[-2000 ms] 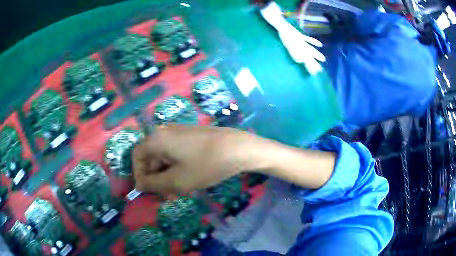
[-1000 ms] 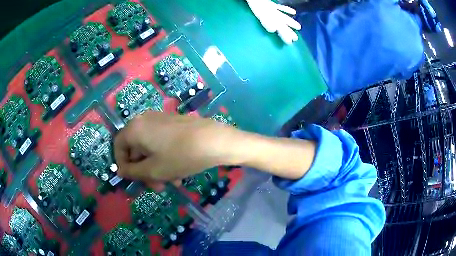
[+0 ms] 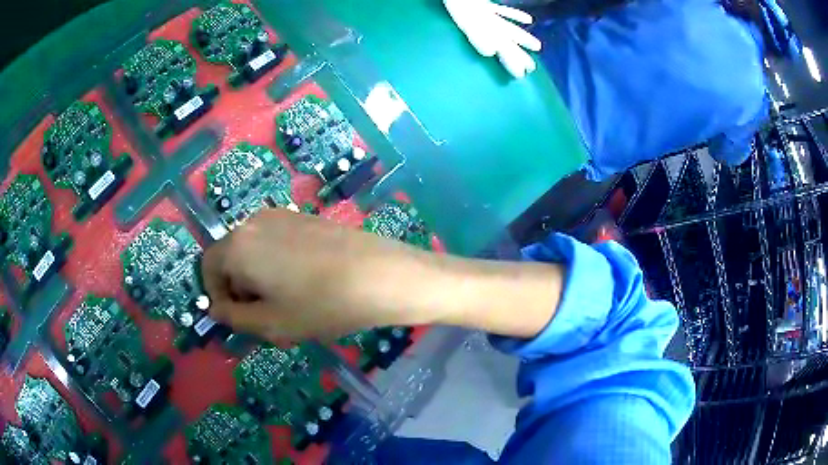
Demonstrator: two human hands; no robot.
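Observation:
My bare right hand [image 3: 272,277] reaches in from the right over the tray, fingers curled, fingertips at the black part of a green circuit board [image 3: 163,259]. A white label [image 3: 206,323] shows on that black part beside the fingers. Whether the fingers pinch anything is hidden. Boards sit in rows in a clear tray [image 3: 172,173] over red areas. Several boards in the upper and left rows carry a white label; the board [image 3: 318,136] above my hand shows none. My left hand is not in view.
An empty white glove [image 3: 497,34] lies on the green mat [image 3: 508,118] at the top. A blue-covered object [image 3: 663,86] stands at the upper right. Black wire racks [image 3: 735,272] are at the right. A grey area [image 3: 472,395] lies below my forearm.
The view has shifted and sharpened. My right hand has come to the board's black part, where a label now shows; earlier a label was by the fingertips over the red area.

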